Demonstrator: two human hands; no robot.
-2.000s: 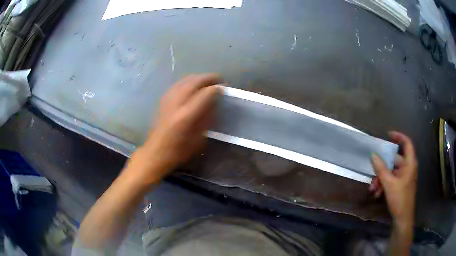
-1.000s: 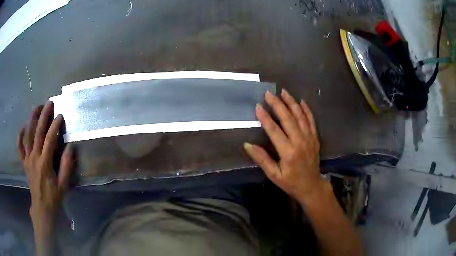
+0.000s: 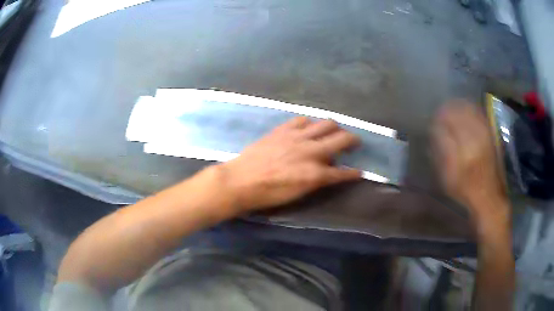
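Observation:
The white cut piece [image 3: 182, 150] lies on the grey table cover, showing as white borders along both long sides of the shiny grey-blue template [image 3: 237, 124]. The template lies flat on it, its right end past the white piece. My left hand [image 3: 297, 158] rests palm down across the right half of the template, fingers spread a little. My right hand [image 3: 461, 149] is blurred, off the template, just left of the steam iron [image 3: 516, 143], and its finger state is unclear. The iron stands at the right, with a yellow rim and red handle part.
White pieces [image 3: 91, 13] lie at the far left. The table's near edge [image 3: 316, 226] runs below the work. Dark items [image 3: 477, 9] and a pale sheet sit at the far right corner. Something blue shows at the lower left.
My left hand has moved from the template's left end onto its right half. My right hand has left the template's right end and moved right beside the iron. The view has shifted.

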